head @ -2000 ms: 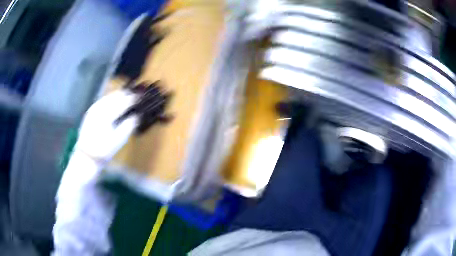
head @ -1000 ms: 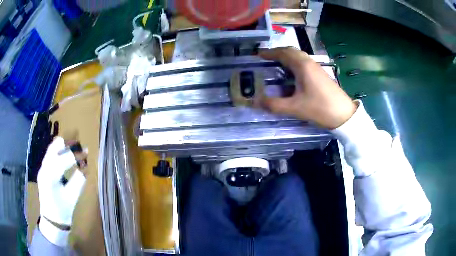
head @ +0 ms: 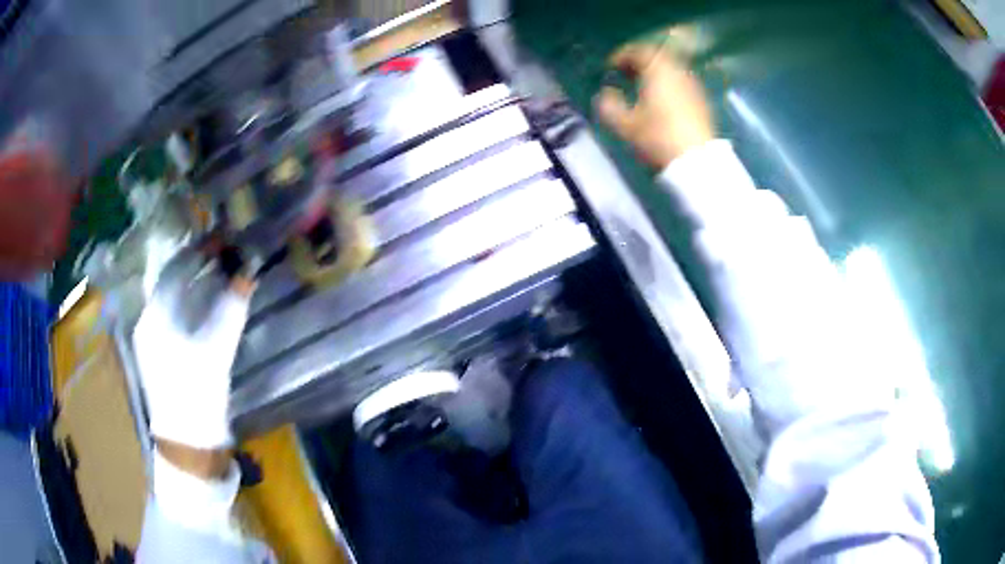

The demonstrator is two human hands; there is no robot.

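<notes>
My left hand (head: 193, 347), in a white glove with bare fingertips, is at the left end of the T-slot table (head: 474, 226). It holds a small black plastic housing (head: 228, 260) at its fingertips. The tan fixture (head: 361, 245) sits on the table to the right of this hand; its dark pocket is too blurred to tell if a part lies in it. My bare right hand (head: 667, 105) is over the green surface (head: 816, 132) at its far end, with a small dark housing (head: 626, 68) between thumb and fingers, blurred.
The blurred machine head (head: 270, 182) stands close over the fixture. A red button (head: 31, 215) is at the left edge. Cardboard (head: 101, 441) with black parts and a yellow tray (head: 284, 496) are lower left. A handwheel (head: 406, 394) is below the table.
The view has turned to the right. My left hand has moved from the cardboard to beside the fixture. My right hand has left the fixture and moved out over the green surface.
</notes>
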